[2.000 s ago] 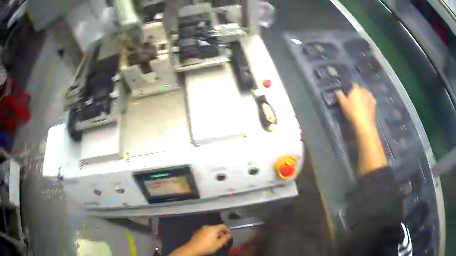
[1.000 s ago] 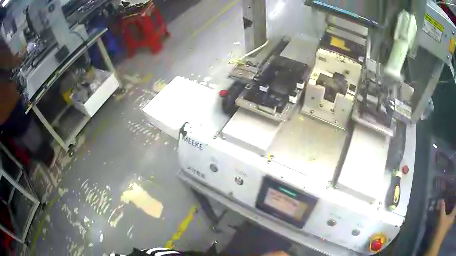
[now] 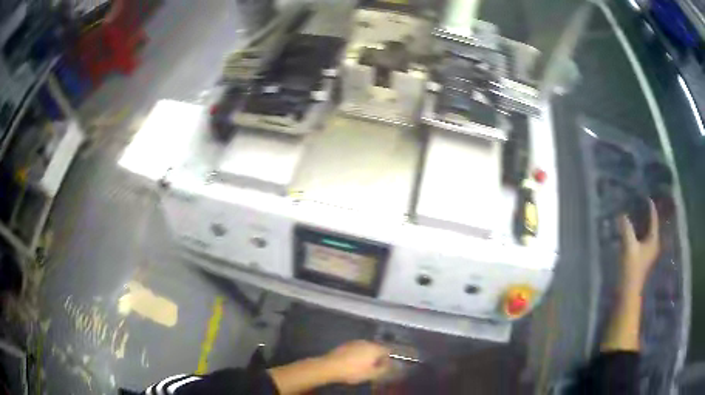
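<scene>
My right hand (image 3: 638, 251) is at the right, over the clear blister tray (image 3: 669, 308). Its thumb and fingers are spread around a black handset assembly (image 3: 641, 219); blur hides its details. My left hand (image 3: 362, 362) is low in front of the machine, closed on a thin silver strip (image 3: 405, 357) that points right. On the machine, the left fixture (image 3: 282, 85) and right fixture (image 3: 465, 89) hold dark blocks; whether a handset lies in either cannot be told.
The white machine's touch screen (image 3: 340, 261) and red emergency stop (image 3: 517, 301) face me. A yellow-and-black tool (image 3: 529, 214) lies on its right edge, near a small red button (image 3: 539, 176). A pale centre block (image 3: 382, 85) stands between the fixtures. A red object (image 3: 116, 42) is at far left.
The view swung left, then partly back right. My right hand went from reaching flat over the tray to having the black handset between its fingers. My left hand still holds the strip low down.
</scene>
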